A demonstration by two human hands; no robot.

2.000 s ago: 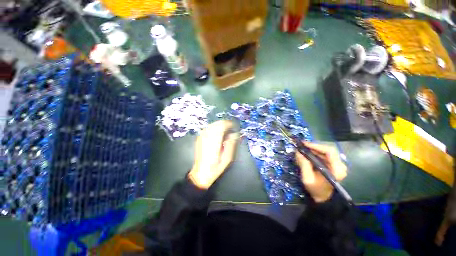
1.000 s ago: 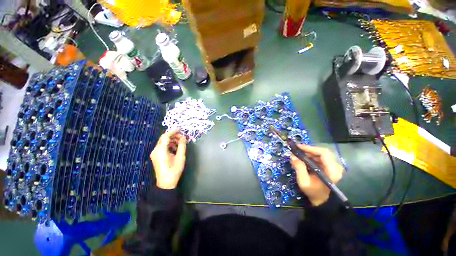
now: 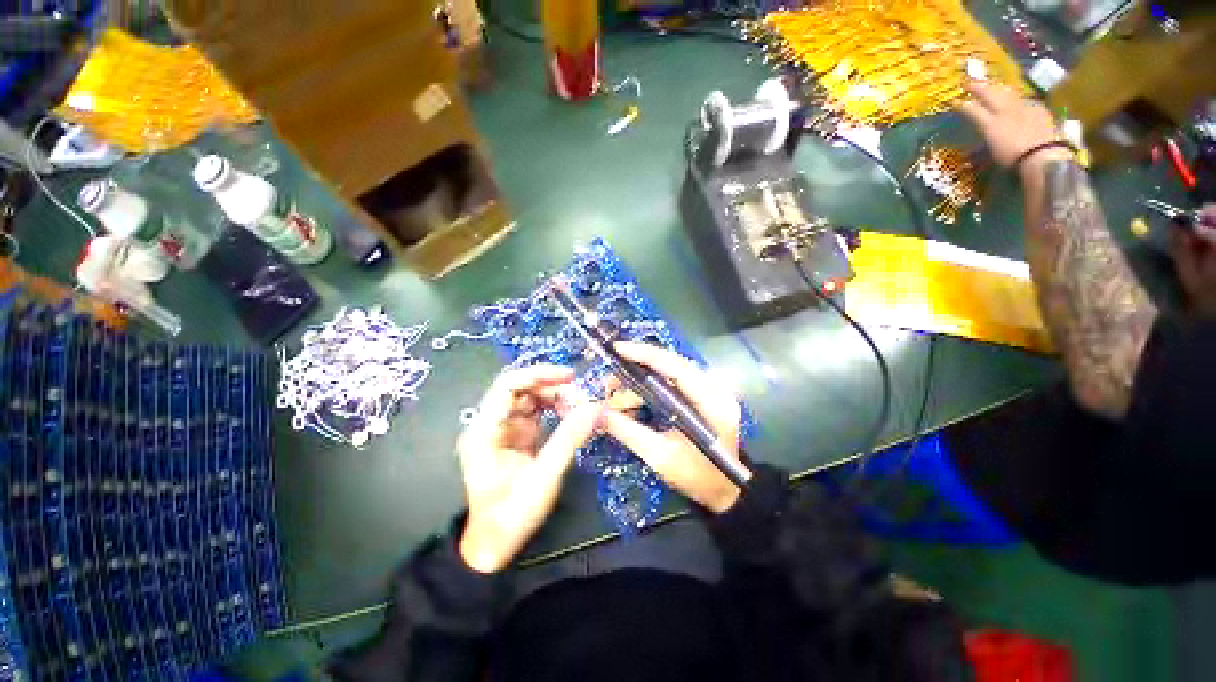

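A blue PCB panel [image 3: 624,496] lies on the green bench in front of me, partly hidden under my hands. My right hand [image 3: 683,433] is shut on a black soldering iron [image 3: 654,386] held like a pencil, its tip over the panel's upper part. My left hand [image 3: 514,460] is over the panel's left edge, fingertips pinched close to my right fingers. A small pale bit shows there, seemingly a white wired component [image 3: 576,397], largely hidden. White leads with round ends stick out from the panel's left edge. A tangled pile of white wired components [image 3: 354,373] lies left.
Soldering station [image 3: 760,240] with spool stands right of the panel. A stack of blue panels [image 3: 134,480] stands left. Behind are a cardboard box [image 3: 347,120], bottles [image 3: 260,207] and a phone [image 3: 260,283]. Another person's tattooed arm [image 3: 1087,267] reaches over orange wired parts [image 3: 867,60] at right.
The view has turned right, bringing another person's arm into sight. My left hand has moved from the white pile to meet my right hand over the panel. My right hand still holds the iron.
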